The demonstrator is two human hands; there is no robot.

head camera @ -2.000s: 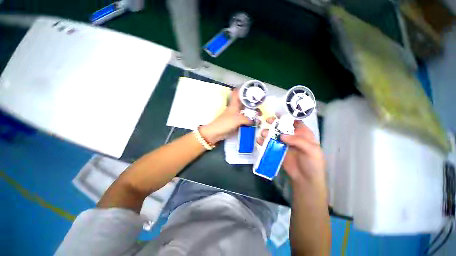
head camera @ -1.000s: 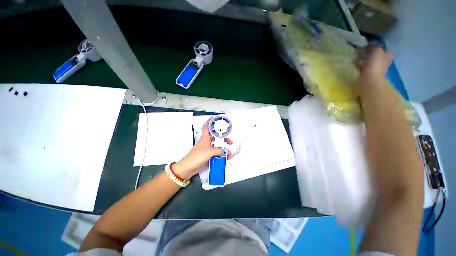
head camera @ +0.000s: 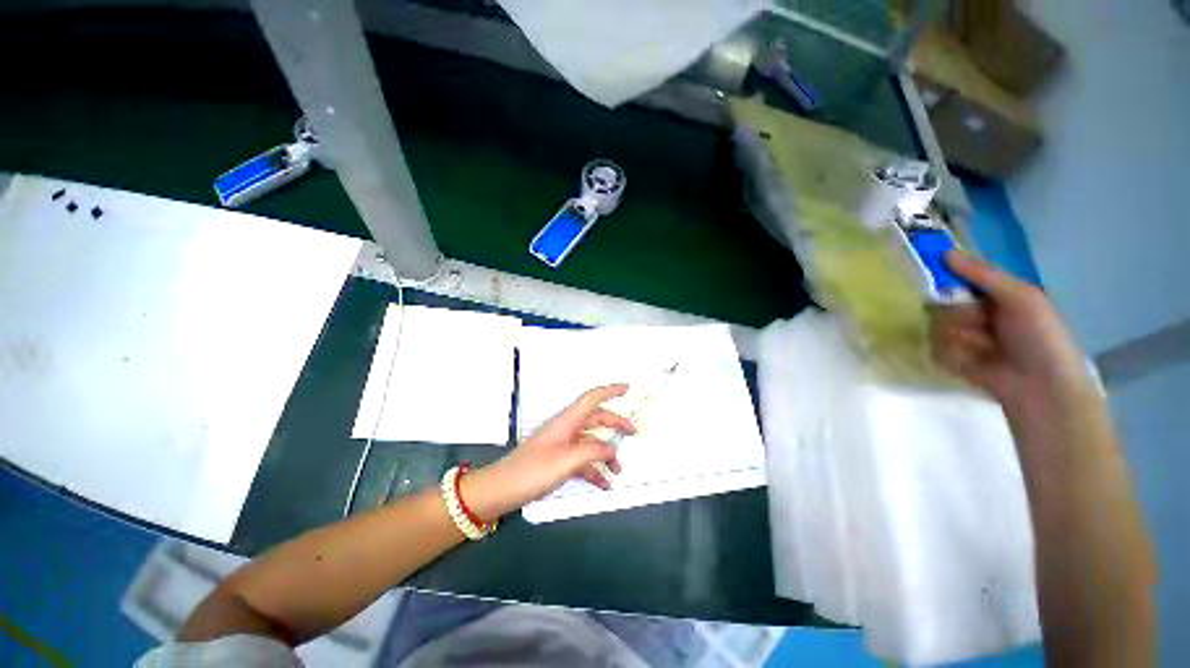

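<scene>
My right hand (head camera: 998,333) is shut on the blue handle of a handheld fan (head camera: 929,251), held over the wrapped yellow bundle (head camera: 848,261) at the right. The fan's round head points away from me. My left hand (head camera: 574,450) is open, fingers spread, over the record sheet (head camera: 692,431), with no fan in it. A pen (head camera: 640,411) seems to lie on the sheet by its fingers, partly hidden and blurred. A second white paper (head camera: 450,372) lies left of the sheet.
Two more fans, one at the centre (head camera: 578,213) and one at the left (head camera: 268,172), lie on the green conveyor belt (head camera: 705,248). A metal post (head camera: 366,144) stands at the bench edge. A white board (head camera: 144,352) lies left, white foam sheets (head camera: 900,496) right.
My left hand has let go of its fan and is open over the sheet. My right hand, blurred over the yellow bundle a second ago, now visibly holds a fan there.
</scene>
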